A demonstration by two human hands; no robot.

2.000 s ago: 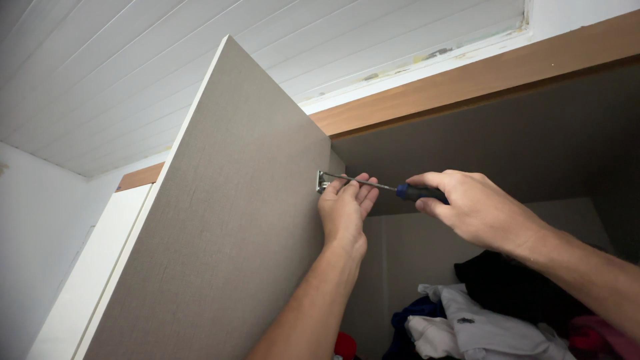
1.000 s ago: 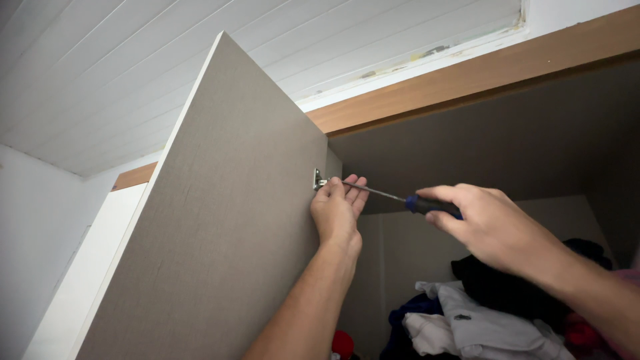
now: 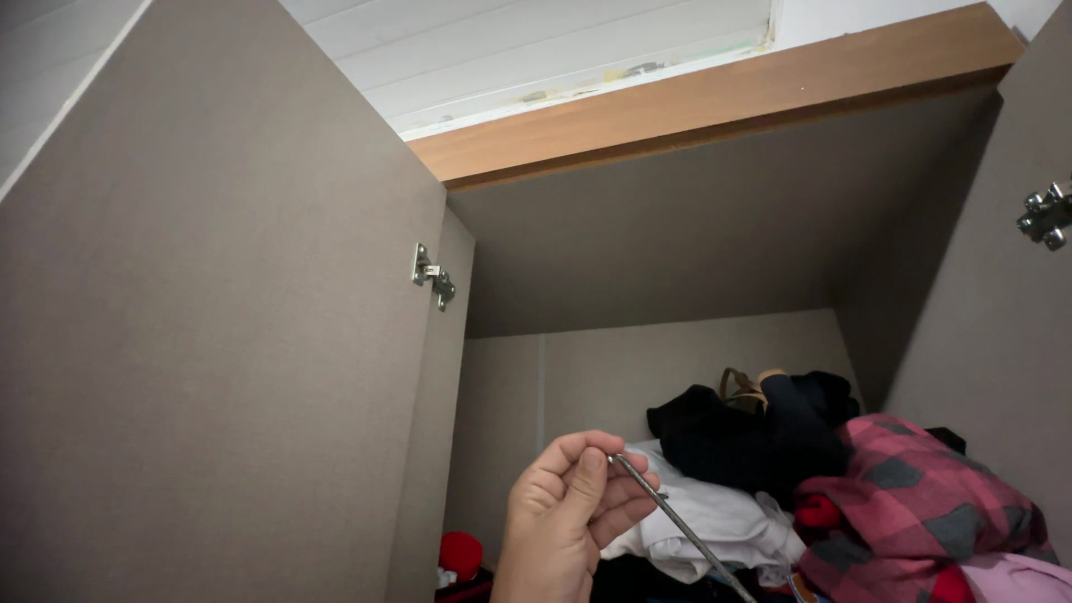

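My left hand (image 3: 569,511) is low in the middle of the view, thumb and fingers pinched near the tip of a screwdriver's metal shaft (image 3: 687,532). Something small and shiny, perhaps a screw, shows between the fingertips at that tip. The shaft runs down to the right and out of the bottom edge; its handle and my right hand are out of view. Up and to the left, a metal concealed hinge (image 3: 433,276) joins the open grey cabinet door (image 3: 243,318) to the cabinet's side panel (image 3: 431,419).
Folded and heaped clothes lie inside the cabinet: white garments (image 3: 712,523), black ones (image 3: 754,435) and a pink-and-grey checked cloth (image 3: 921,494). A red round thing (image 3: 460,556) is at lower left. On the right are another panel and hinge (image 3: 1047,216). A wooden rail (image 3: 720,92) crosses above.
My left hand has come away from the hinge and down. The screwdriver has moved down too, its handle and my right hand leaving the frame. The view has shifted right.
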